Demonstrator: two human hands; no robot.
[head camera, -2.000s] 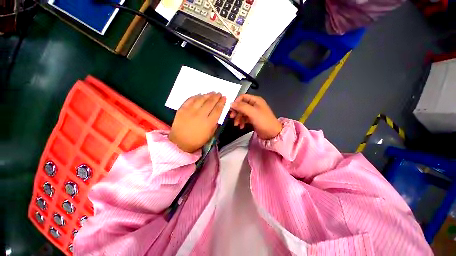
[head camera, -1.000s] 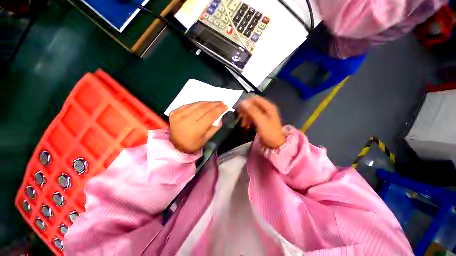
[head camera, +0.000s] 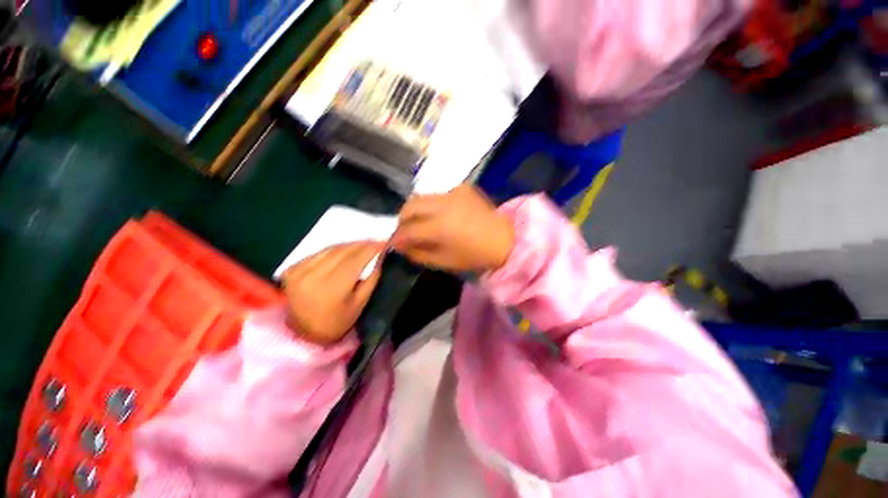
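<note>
A small white card (head camera: 334, 230) shows over the dark green bench edge in front of me. My left hand (head camera: 333, 290) holds its lower part, with the fingers over the card. My right hand (head camera: 453, 230) is at the card's right edge, its fingertips together and meeting the left fingertips. Blur hides whether the right fingertips pinch the card or something tiny. An orange-red pocketed tray (head camera: 146, 297) lies to the left, partly behind my left sleeve. Round silvery watch heads (head camera: 93, 438) sit in its lower pockets.
A calculator (head camera: 385, 112) lies on white sheets (head camera: 477, 122) ahead. A blue box (head camera: 209, 58) with a red light stands at upper left. A person's pink sleeve (head camera: 623, 49) is at the top, above a blue stool (head camera: 545, 160). A white box (head camera: 818, 219) is at right.
The view has shifted, so the tray, card and calculator sit lower and further left. My right hand has closed in on the card's edge and the left fingertips. More of the blue box shows.
</note>
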